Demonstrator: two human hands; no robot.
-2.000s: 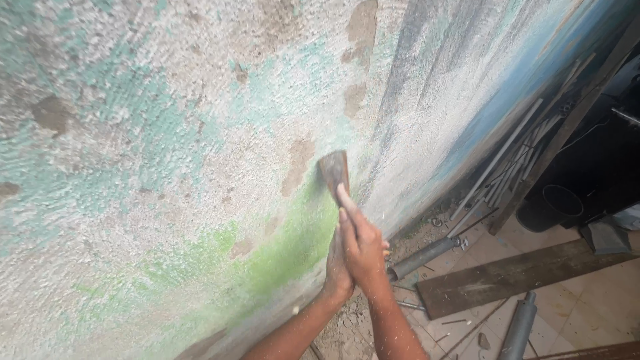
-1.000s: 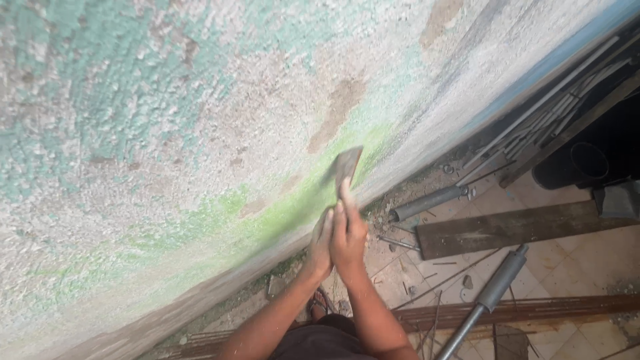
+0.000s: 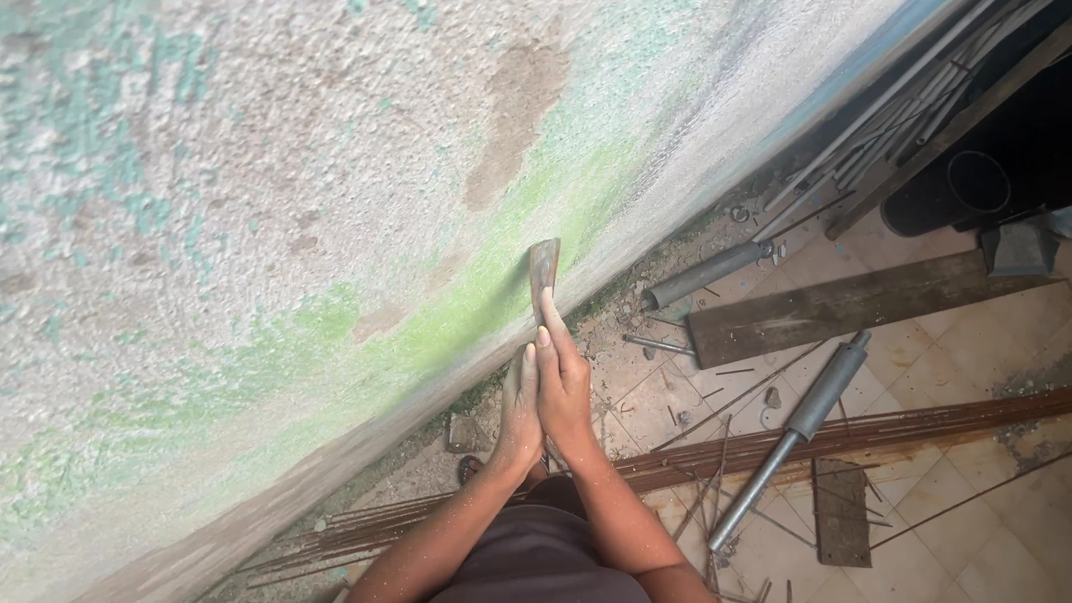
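A scraper with a worn, flat blade point(image 3: 544, 260) rests edge-on near the rough painted wall point(image 3: 335, 184), over a light green patch. My right hand point(image 3: 565, 389) is closed around its handle, one finger stretched along the tool toward the blade. Pressed against the right hand from the left is my left hand point(image 3: 521, 410), its fingers pointing up the same way; whether it also touches the handle is hidden. The wall's coating is turquoise, green and white, with bare brown patches.
Right of the wall lie a grey metal tube point(image 3: 708, 275), a wooden plank point(image 3: 837, 308), a steel pipe with a thicker sleeve point(image 3: 791, 440), a bundle of rusty rods point(image 3: 921, 423) and a small board point(image 3: 842, 512) on floor tiles. A black bucket point(image 3: 946, 193) and pale pipes point(image 3: 896, 126) stand upper right.
Both hands and the scraper have moved lower on the wall, from beside a brown patch onto the green area. The view has tilted further down, showing more floor and my shirt.
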